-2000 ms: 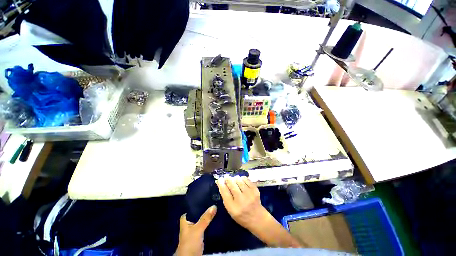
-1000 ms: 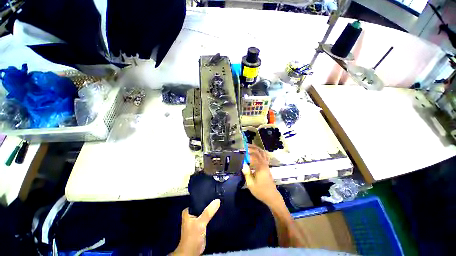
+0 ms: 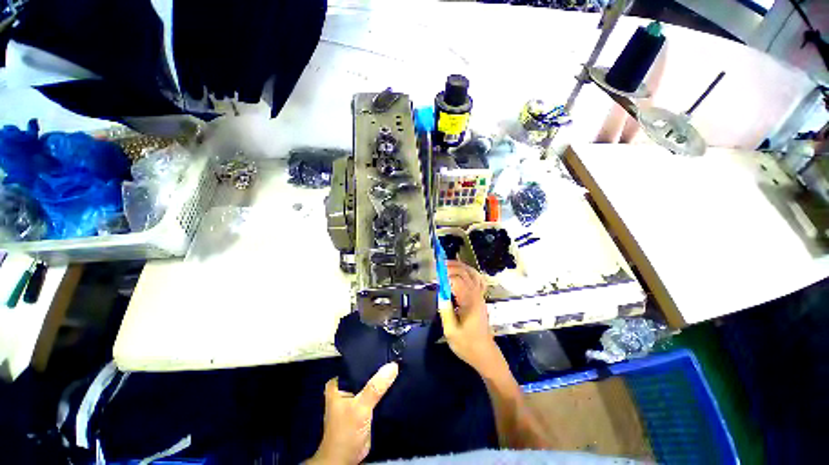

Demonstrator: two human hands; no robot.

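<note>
The dark garment lies under the near end of the button-sewing machine and hangs down over the lap. A small round dark button shows on the cloth just below the clamp. My left hand holds the garment, its thumb on top and pointing at the button, its fingers partly hidden. My right hand is at the machine's right side, by the blue strip and just in front of the button tray. Its fingertips are partly hidden, so I cannot tell whether they hold anything.
A black bottle and a numbered box stand behind the tray. A white basket with a blue bag is at left. A thread cone is at upper right. A blue crate is at lower right.
My right hand has moved from the cloth at the clamp to the machine's right side by the tray. My left hand stays on the garment. The view has shifted slightly.
</note>
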